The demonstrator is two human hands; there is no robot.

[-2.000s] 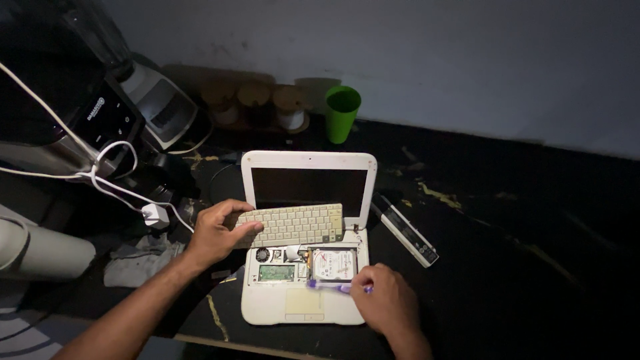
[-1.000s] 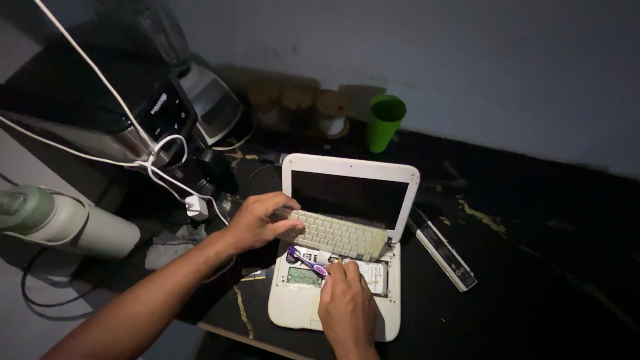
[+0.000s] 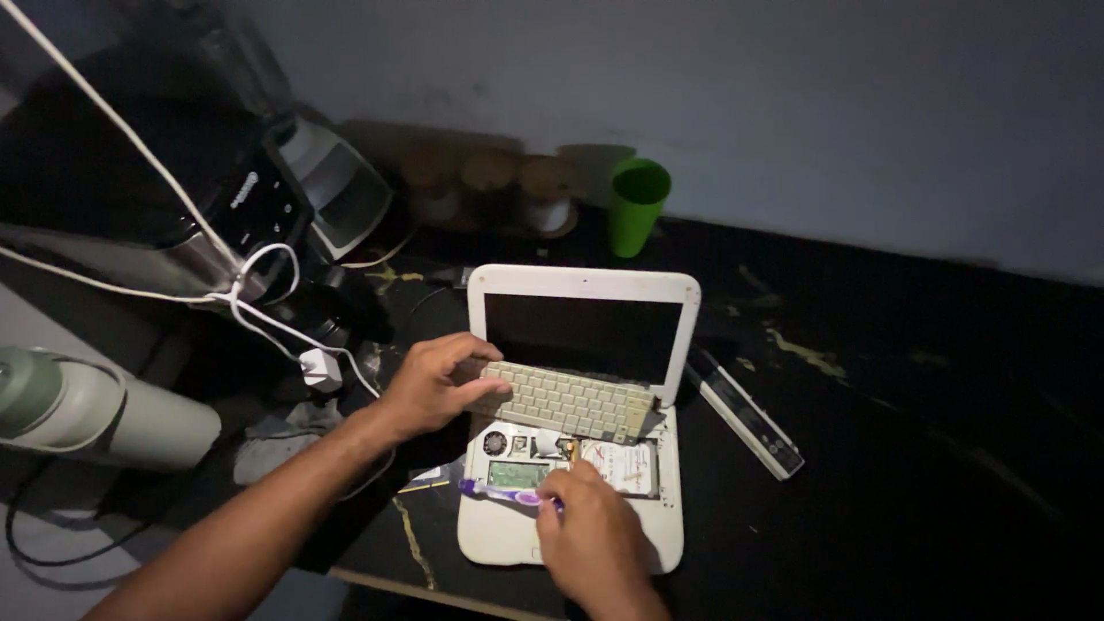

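An open white netbook (image 3: 492, 535) stands on the black countertop, its screen dark. My left hand (image 3: 444, 379) grips the left end of the detached keyboard (image 3: 569, 401), holding it tilted up against the screen's lower part. Below it the inside shows: a small fan (image 3: 495, 442), a green circuit board (image 3: 517, 474) and a hard drive (image 3: 621, 466). My right hand (image 3: 595, 535) holds a purple and white toothbrush (image 3: 509, 495), whose head lies over the left edge of the case, just below the green board.
A battery pack (image 3: 750, 418) lies right of the netbook. Behind stand a green plastic cup (image 3: 638, 207) and several lidded jars (image 3: 548, 198). At left are a black appliance (image 3: 155, 172), white cables with a plug (image 3: 320, 370), a grey cloth (image 3: 276, 448) and a bottle (image 3: 129, 414).
The toothbrush head has moved from beside the fan to the case's left edge, below the green board. My left hand keeps hold of the keyboard. The view has shifted.
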